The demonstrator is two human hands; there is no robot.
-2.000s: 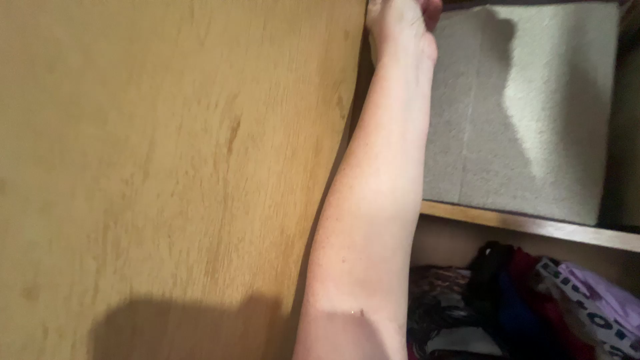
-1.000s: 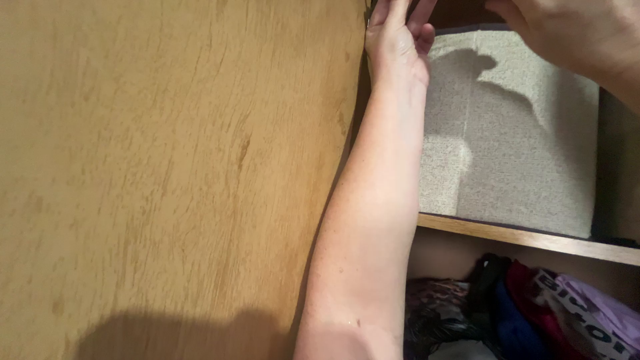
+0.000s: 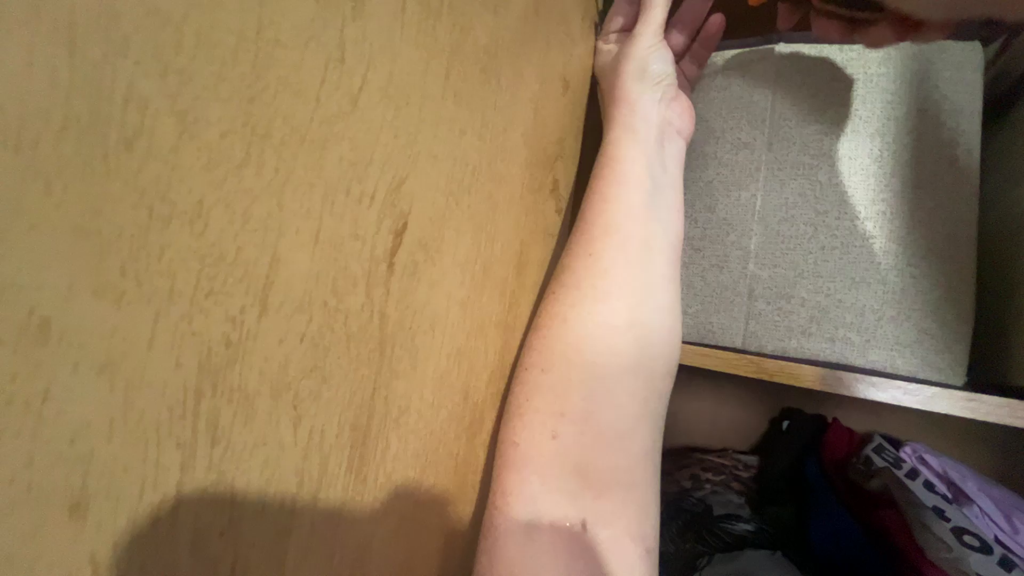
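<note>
My left hand is at the top, palm side showing, beside the edge of a wooden door or panel. Its fingers are apart and partly cut off by the frame's top; no object shows in it. At the top right, part of my right hand shows above a grey fabric storage box; its fingers are around or near something dark with orange bits that I cannot make out. The box sits on a wooden shelf, just right of my left wrist.
Below the shelf lies a heap of clothes and bags, with dark items, a red cloth and a lilac and white piece bearing writing. The panel fills the left side, with a shadow across its lower part.
My right hand was out of view two seconds ago, then came in at the top right above the box; now it is higher, partly cut off. My left hand stays by the panel's edge.
</note>
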